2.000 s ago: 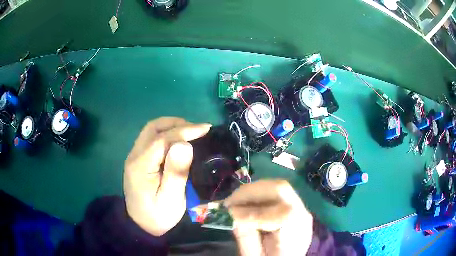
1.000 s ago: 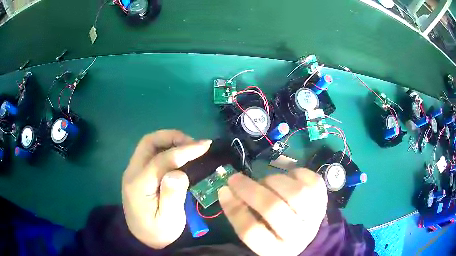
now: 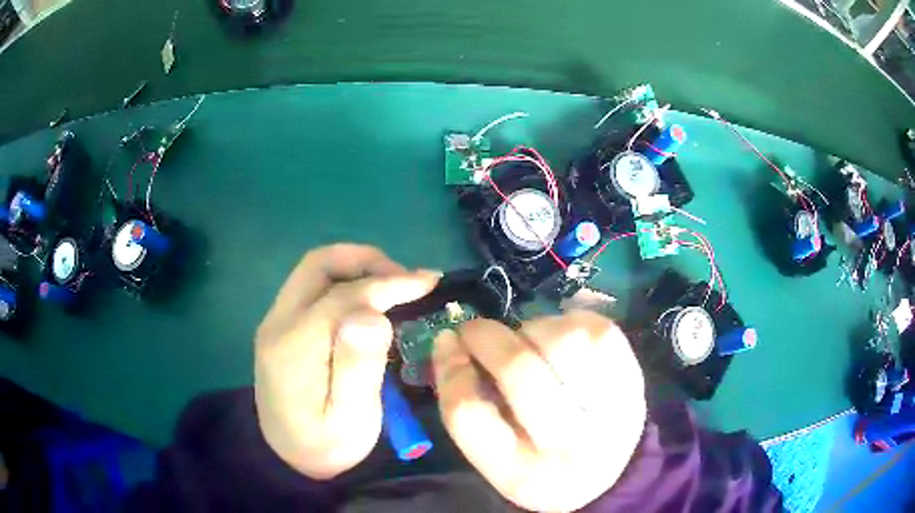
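My left hand grips the left side of a black speaker housing, which is mostly hidden between my hands. My right hand holds a green circuit board by its right part with thumb and fingers. The board lies over the housing, with a small pale connector at its upper edge. A blue battery with a reddish end sticks out below the board, between my hands. A pale wire loops above my right hand. Whether the board touches the housing I cannot tell.
Speaker assemblies with silver discs and blue batteries lie to the right of my hands. Others stand at the left and far right. A separate green strip runs behind the bench, carrying another assembly and a pale piece.
The green board has turned from near my right fingertips to lie over the housing and has moved up slightly. The assembly on the back strip has shifted left.
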